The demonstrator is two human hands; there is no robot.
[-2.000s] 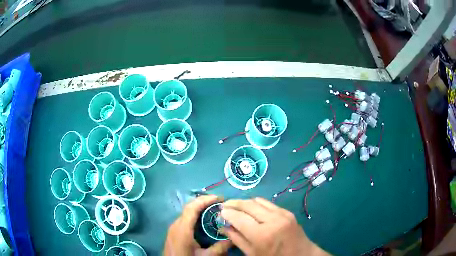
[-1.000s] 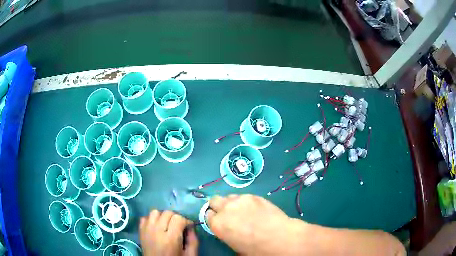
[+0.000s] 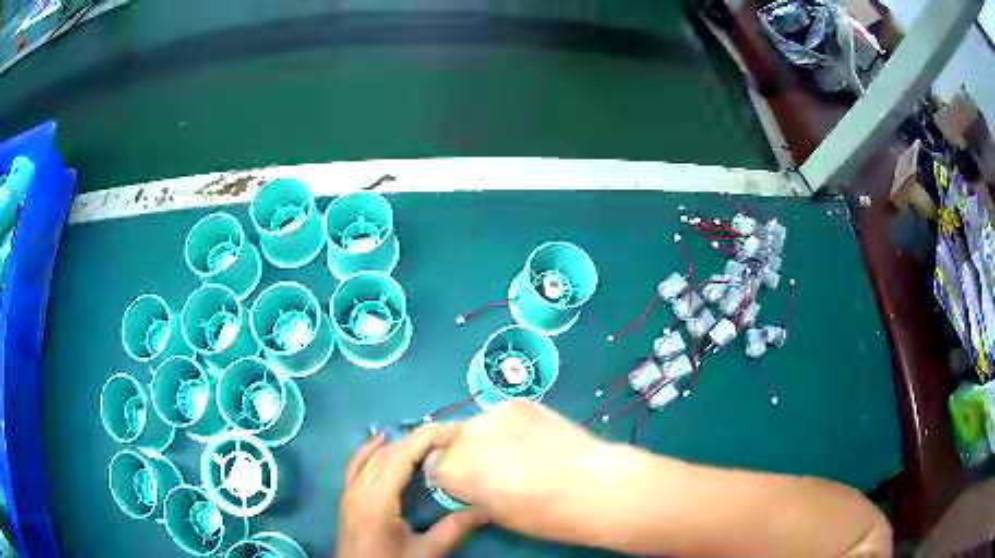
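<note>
A teal fan housing point(image 3: 445, 498) stands at the bottom centre, mostly covered by my hands. My left hand point(image 3: 384, 493) curls around its left and near side, with the thumb at the front. My right hand point(image 3: 518, 460) lies over its top from the right; its fingertips are hidden, and I cannot see whether they hold anything. Just beyond stand two filled housings, a nearer one point(image 3: 514, 371) and a farther one point(image 3: 554, 286). Each has a motor in its centre and a red lead trailing left.
Several empty teal housings point(image 3: 291, 329) stand at the left, one upturned with a pale spoked face point(image 3: 239, 474). Wired motors point(image 3: 699, 324) lie heaped at the right. A blue bin point(image 3: 31, 327) is at the left edge. A whitish rail point(image 3: 469, 174) and metal post point(image 3: 889, 98) lie beyond.
One second ago my left hand was lower left, off the housing; now it is around it. My right hand stays over the housing. The view has shifted slightly.
</note>
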